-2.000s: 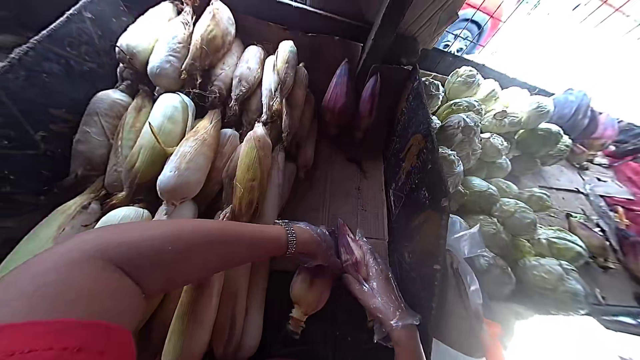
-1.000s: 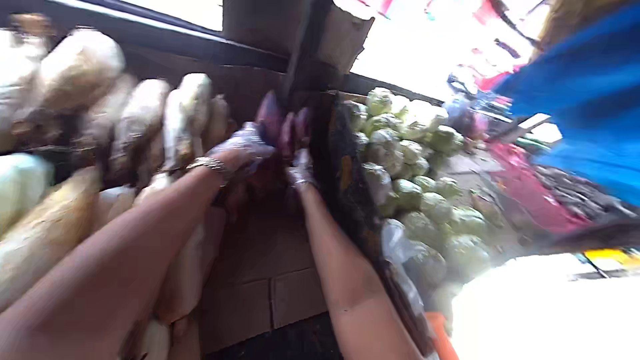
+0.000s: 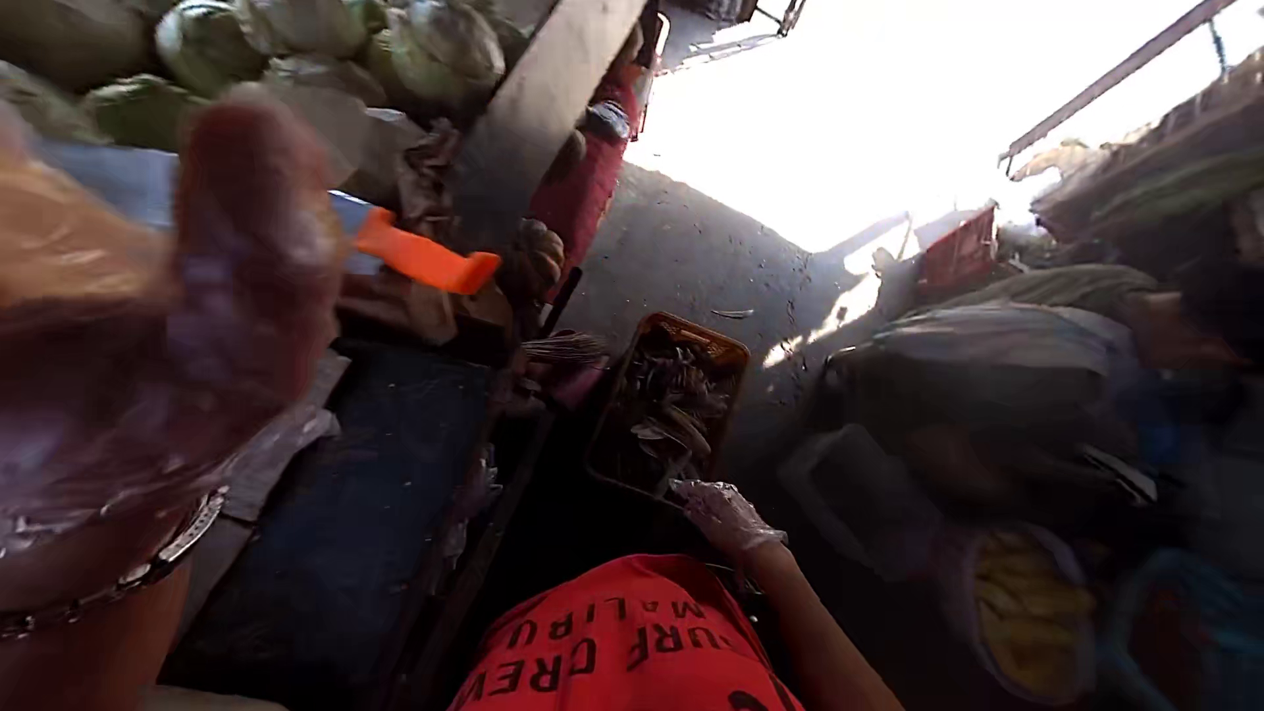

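Note:
My left hand [image 3: 188, 326], in a clear plastic glove with a bracelet at the wrist, looms large and blurred at the left edge, close to the camera. Its palm side and whatever may be in it cannot be made out. At lower centre my right hand [image 3: 728, 515], also in a clear plastic glove, is over the near edge of a plastic crate [image 3: 739, 355] on the floor. Inside the crate lie dry husks or peelings [image 3: 676, 405]. Whether the right hand holds anything is too small to tell.
Green round vegetables [image 3: 434, 54] are piled at upper left, beside an orange strip [image 3: 425, 255]. A dark blue board [image 3: 365, 494] lies between my hands. A person [image 3: 978, 365] bends at the right, near an open sack of yellow contents [image 3: 1032, 612].
The view has swung far to the right and down. Both hands have left the banana-blossom-like purple buds in the box. My right hand is now over the crate of husks.

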